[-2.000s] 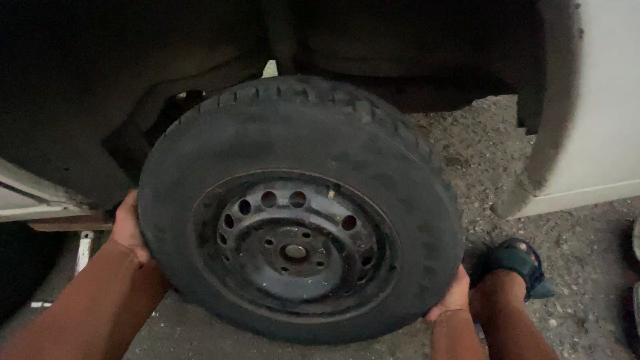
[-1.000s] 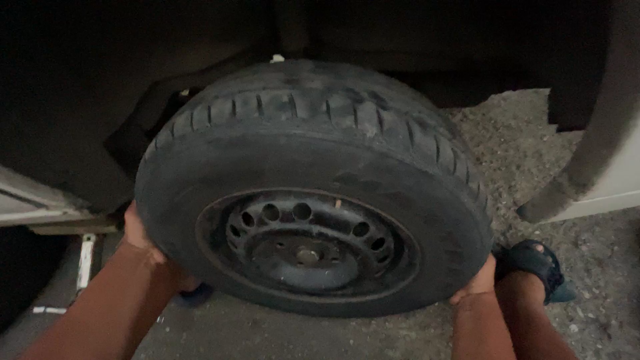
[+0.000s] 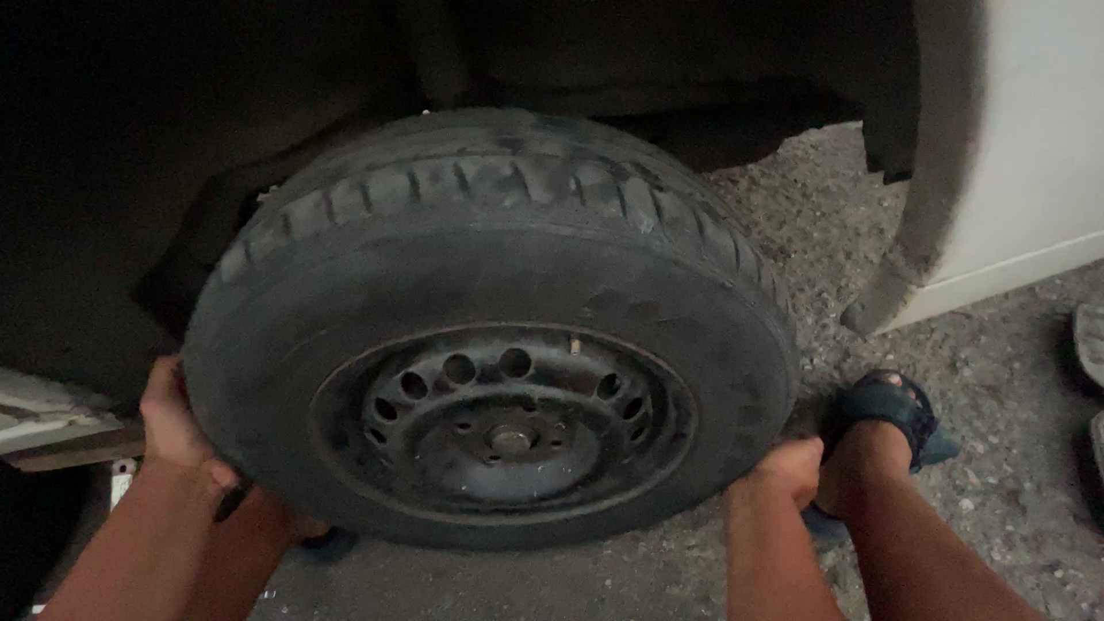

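A car wheel, a black rubber tire (image 3: 483, 276) on a dark steel rim (image 3: 526, 470), stands tilted in the wheel arch of a white car. My left hand (image 3: 177, 423) grips the tire's lower left side, its fingers partly hidden behind the rubber. On the lower right my right hand (image 3: 780, 474) holds the tire's edge, with most of its fingers out of sight. Round holes ring the rim, and smaller bolt holes surround its hub centre. A valve stem (image 3: 575, 347) shows near the rim's upper edge. The hub behind the wheel is hidden.
The white bumper (image 3: 1018, 198) curves down at the right, and the sill (image 3: 52, 423) ends at the left. My sandalled foot (image 3: 888, 414) rests on rough ground (image 3: 975, 379) beside my right hand. A metal piece (image 3: 121, 483) is at lower left; footwear shows at the far right edge.
The wheel has tilted, so more of its tread shows and the rim looks flatter than two seconds ago. Both hands have stayed on the tire's sides.
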